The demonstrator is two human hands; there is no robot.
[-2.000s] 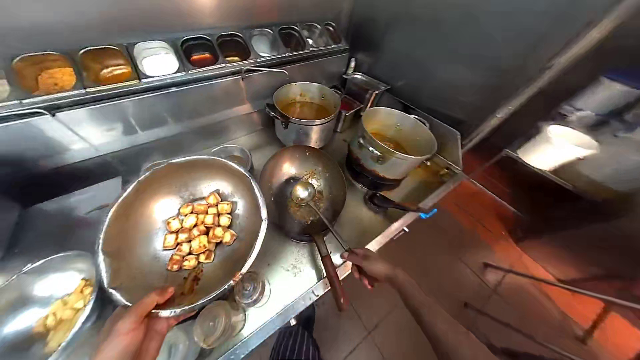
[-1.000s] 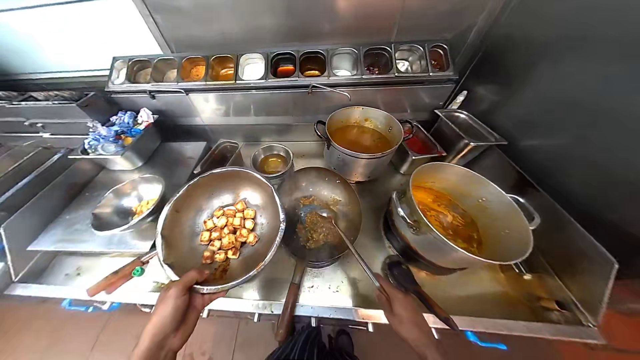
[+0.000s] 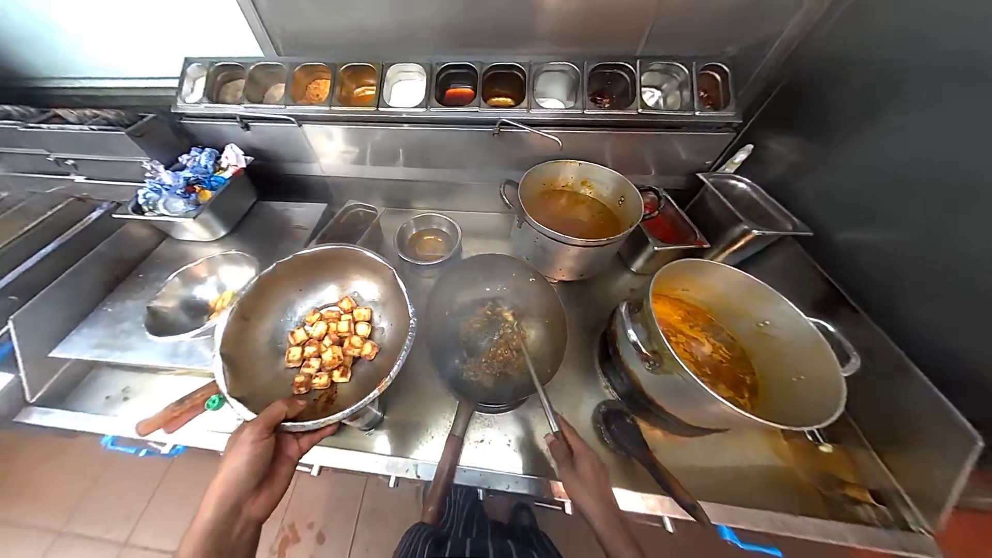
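My left hand (image 3: 271, 449) grips the near rim of a large metal bowl (image 3: 267, 325), thumb inside, holding it tilted over the counter. Browned cubes (image 3: 332, 341) lie together in the bowl, with dark sauce near the thumb. Just right of it, a wok (image 3: 449, 310) sits on the stove, its wooden handle (image 3: 445, 473) pointing toward me. Chopped browned food (image 3: 492, 353) lies in the wok's middle. My right hand (image 3: 577, 457) is closed around the metal handle of a ladle or spatula (image 3: 540, 387), whose head is in the wok, blurred and hard to make out.
Behind the wok stand a pot of brown liquid (image 3: 577, 252) and a small metal bowl (image 3: 428, 240). At right are a large pot of orange curry (image 3: 775, 349) and a dark ladle (image 3: 643, 449). A smaller bowl (image 3: 178, 298) lies left; seasoning containers (image 3: 457, 87) line the back.
The view has swung left since the first frame. The ladle's bowl showed raised over the wok then; now the tool's head is down in the food. Both hands have kept their holds.
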